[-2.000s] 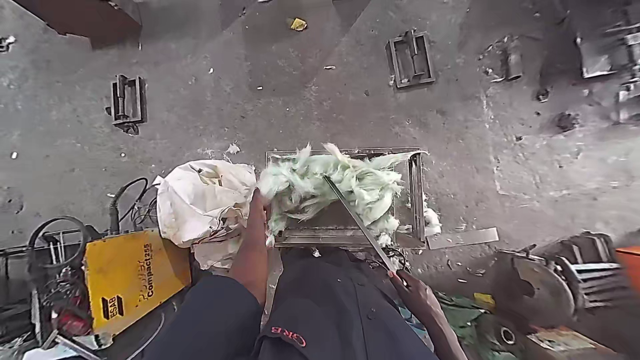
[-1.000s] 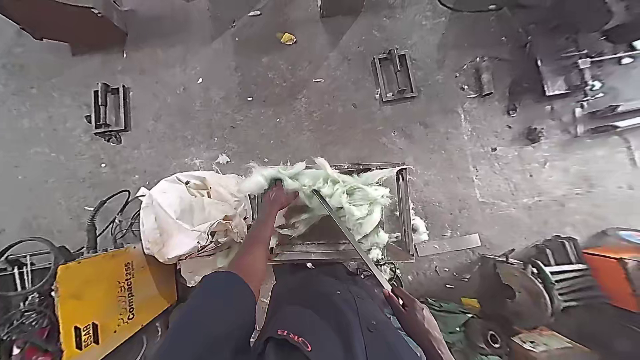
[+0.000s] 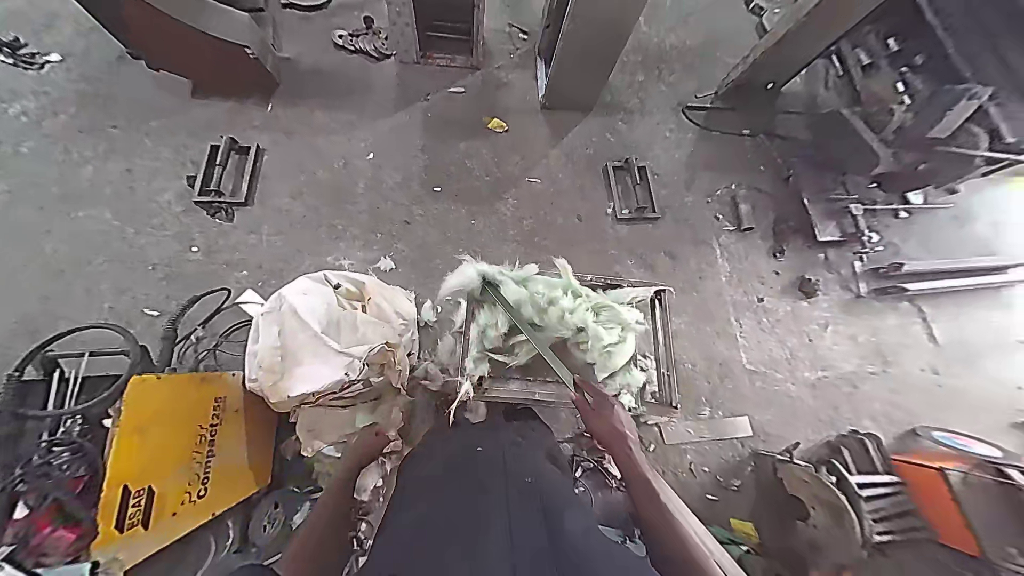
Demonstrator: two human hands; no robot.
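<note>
Pale green fibrous wool [image 3: 560, 312] fills much of a rectangular metal frame [image 3: 668, 352] on the floor in front of me. My right hand [image 3: 604, 416] grips the near end of a flat metal strip [image 3: 528, 332], whose far end lies in the wool at the upper left. My left hand [image 3: 372, 444] is low at the left, by the bottom of a crumpled white sack [image 3: 332, 340]; its fingers are partly hidden against the sack, so its hold is unclear.
A yellow ESAB welding machine [image 3: 188, 464] with cables stands at the left. A flat metal plate [image 3: 706, 430] lies right of the frame. Two small metal frames [image 3: 228, 172] [image 3: 632, 190] sit farther off. Steel beams [image 3: 588, 52] stand beyond, and metal discs [image 3: 820, 496] lie at the lower right.
My left hand has moved from the wool at the frame's left side down and left to the sack. My right hand keeps its grip on the strip. The view has shifted to show more floor ahead.
</note>
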